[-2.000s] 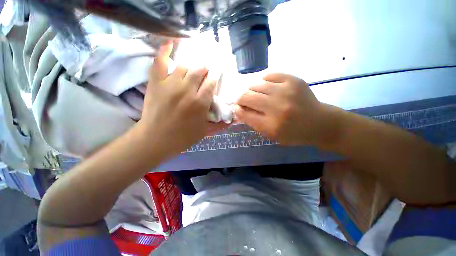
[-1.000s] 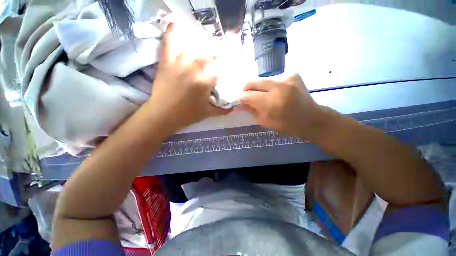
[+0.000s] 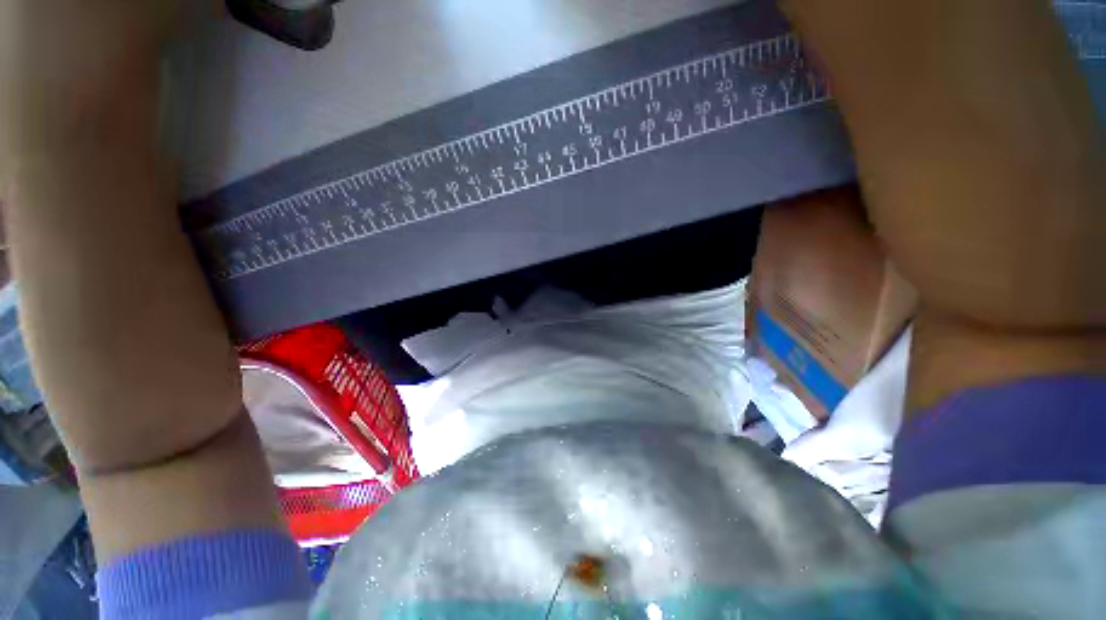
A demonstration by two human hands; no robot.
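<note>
Neither of my hands is in the picture; both are cut off by the top edge. My left forearm runs up the left side and my right forearm up the right side, each with a purple cuff. Between them lies the grey table edge with its printed measuring scale point(image 3: 522, 164). A strip of pale machine bed point(image 3: 400, 85) shows above it, with a small dark part point(image 3: 291, 18) at the top edge. The garment piece, needle and presser foot are not in view.
A red plastic basket point(image 3: 343, 375) holding pale cloth stands below the table at left. A brown cardboard box point(image 3: 813, 291) with a blue stripe is under the table at right, beside white cloth point(image 3: 855, 424). White cloth point(image 3: 582, 363) also lies over my lap.
The view has tilted down and come closer to the table edge. My hands, the garment piece and the ribbed cylinder have left the picture. The forearms now look larger and farther apart.
</note>
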